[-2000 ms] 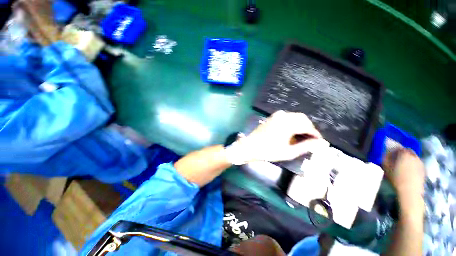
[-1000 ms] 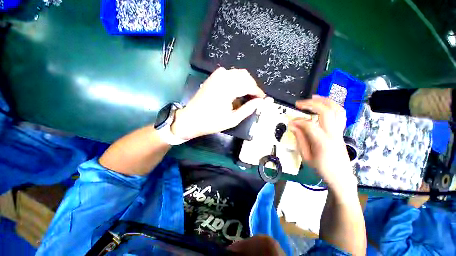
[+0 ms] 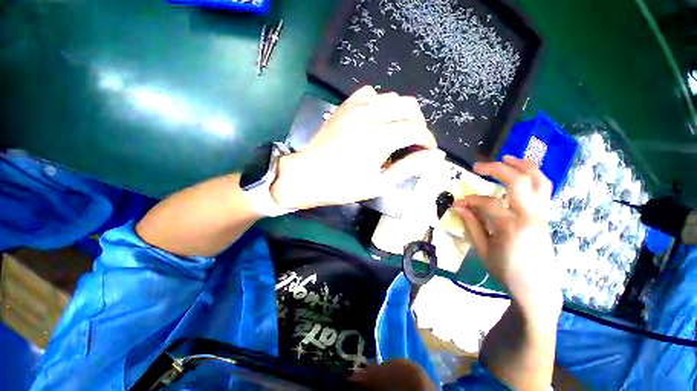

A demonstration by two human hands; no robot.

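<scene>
The white assembly fixture lies in front of me, partly hidden by my hands. A ring-ended black arm lies on it, its ring towards me and its stem end at a small dark round part. My left hand is over the fixture's left side with curled fingers; what its fingertips touch is hidden. My right hand is at the fixture's right side, thumb and index finger close together beside the dark round part. Whether they pinch a small piece is too small to tell.
The black parts tray with scattered silver pieces is behind the fixture. A blue bin, a clear blister tray and the electric screwdriver are at right. Thin metal slivers lie far left. A black cable crosses lower right.
My right hand has moved from over the blue bin to the fixture. The view has shifted and turned. Since one second ago, the right fingertips have come closer to the dark round part.
</scene>
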